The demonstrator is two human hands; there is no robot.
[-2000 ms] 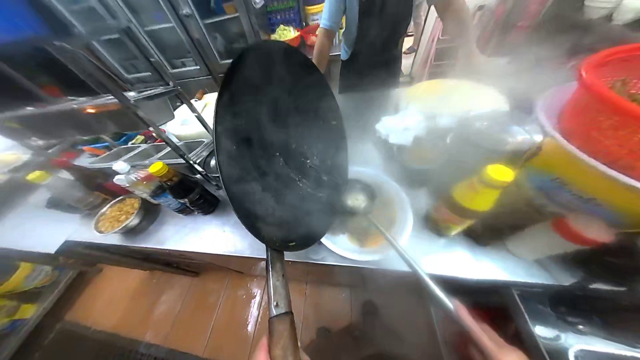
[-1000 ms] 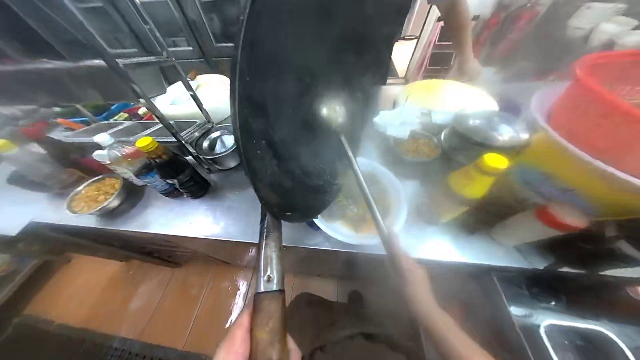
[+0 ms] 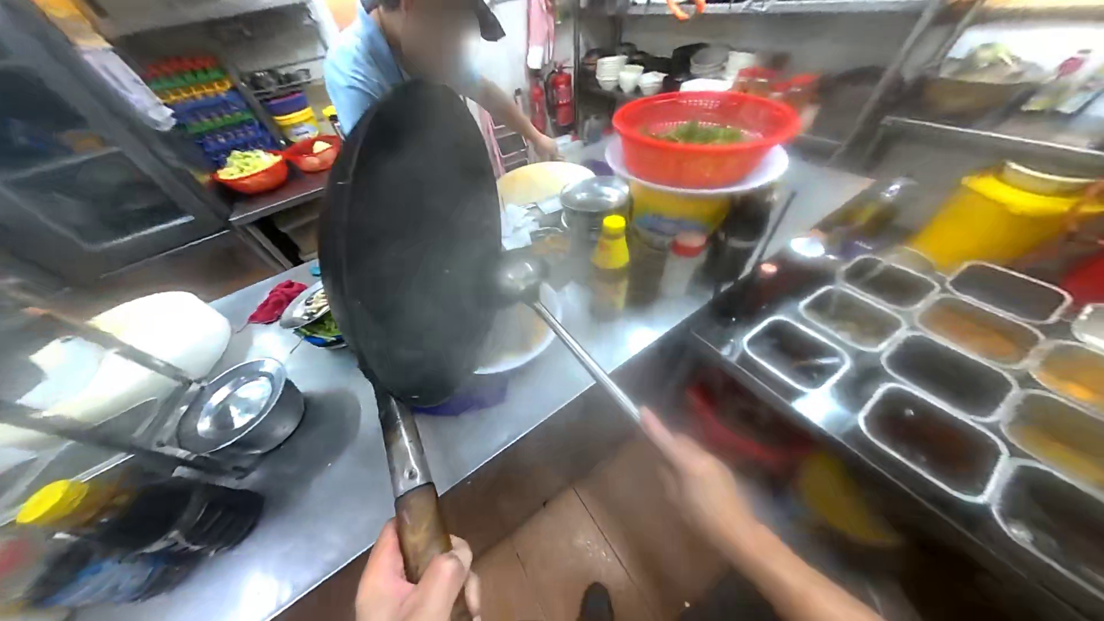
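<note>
My left hand grips the wooden handle of a black wok, which is tipped up on its side over the steel counter. A metal ladle is in my right hand, its bowl at the wok's right edge, blurred by steam. Behind and below the wok, a white bowl stands on the counter, partly hidden; its contents are hard to make out through the steam. A purple cloth lies under or beside that bowl.
A person stands across the steel counter. A lidded pot and bottles are at left. A yellow-capped bottle and red basket stand behind the ladle. Ingredient trays are at right.
The view has swung to the right, bringing the ingredient trays in. The ladle's bowl was before the wok's inner face a second ago and is now at its right edge. Both hands keep their holds.
</note>
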